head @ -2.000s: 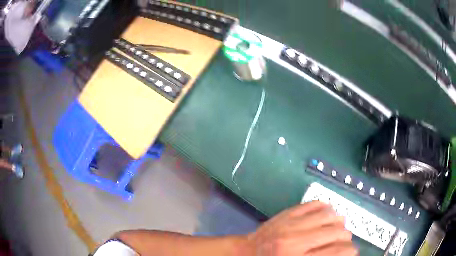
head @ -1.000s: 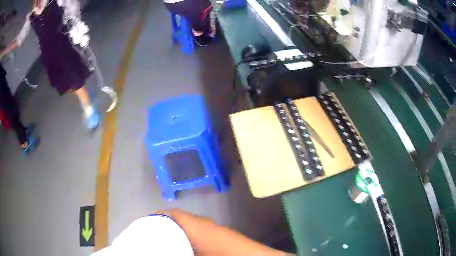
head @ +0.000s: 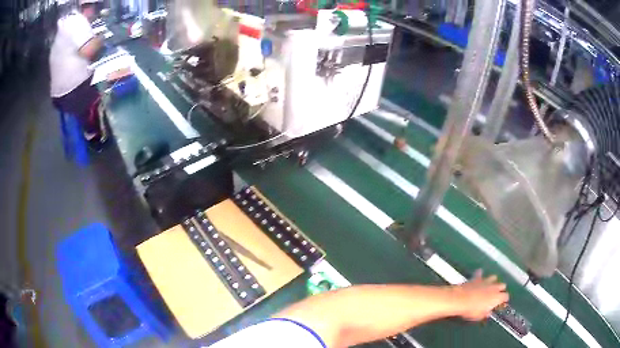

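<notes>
My left hand (head: 481, 298) is stretched out to the right over the green line, palm down, small and blurred. A short dark strip piece (head: 511, 319) lies on a white stripe just below my fingertips; whether they touch or grip it I cannot tell. My forearm crosses the lower part of the view and partly covers the green-labelled solder spool (head: 326, 280). Two dark strips with dotted rows (head: 228, 258) lie on the tan cardboard (head: 178, 289), with more along its right edge (head: 279, 228). My right hand is not in view.
A blue stool (head: 102, 272) stands at lower left. A white machine (head: 326, 81) stands beyond the line. A metal post (head: 452, 129) and a clear hood with a grey ribbed duct (head: 520, 190) stand at right. A person in a light top (head: 71, 58) is at far upper left.
The view has swung up and right, across the line. My left arm now reaches right with its hand in view. The black fan and white board from two seconds ago are out of view.
</notes>
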